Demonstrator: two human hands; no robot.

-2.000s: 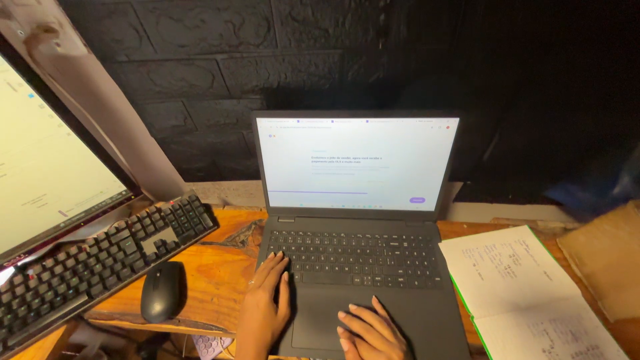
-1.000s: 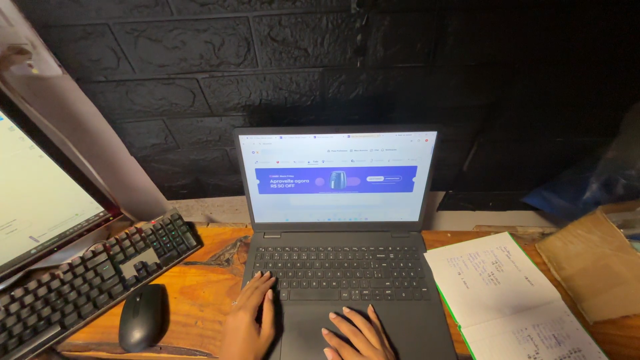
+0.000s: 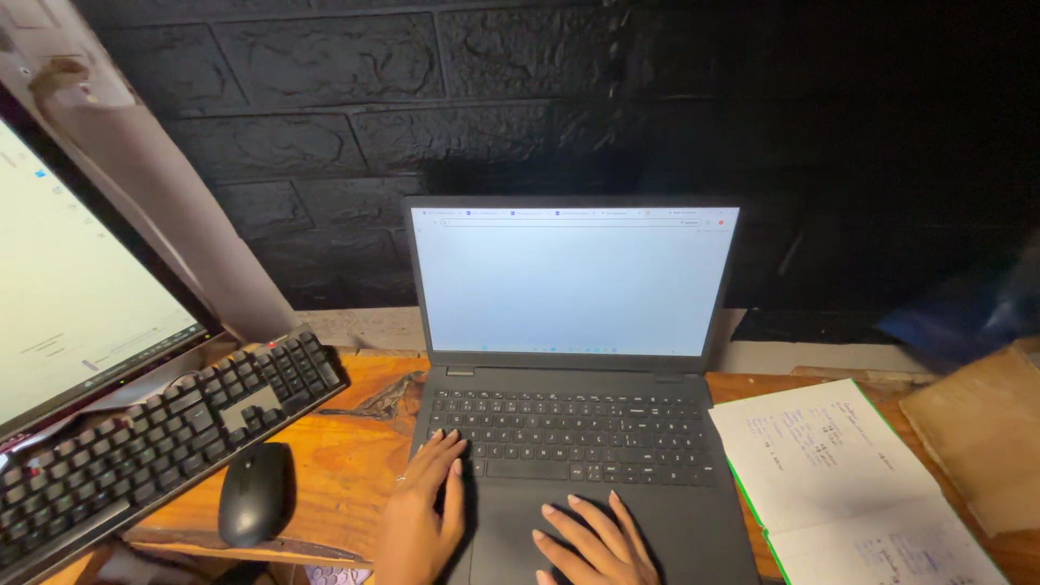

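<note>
A dark laptop point(image 3: 520, 374) stands unfolded on the wooden desk, its screen point(image 3: 569, 284) showing a mostly blank browser page. My left hand point(image 3: 426, 512) rests on the left edge of the laptop, fingertips over the lower left keys, holding nothing; a ring shows on one finger. My right hand point(image 3: 597, 540) lies with spread fingers on the touchpad area below the keys, also holding nothing. To the left of the laptop are a black computer mouse point(image 3: 253, 496) and a mechanical keyboard point(image 3: 187, 431), neither touched by my hands.
A lit monitor point(image 3: 73, 284) stands at the left, behind the keyboard. An open notebook point(image 3: 829, 463) with green edges and handwriting lies right of the laptop. Beyond it is a piece of brown cardboard point(image 3: 991, 439). A black brick-patterned wall point(image 3: 504, 106) rises behind the wooden desk point(image 3: 341, 479).
The laptop screen has gone from a page with a purple button, through one with a blue banner, to a nearly blank page. Both hands have stayed on the laptop.
</note>
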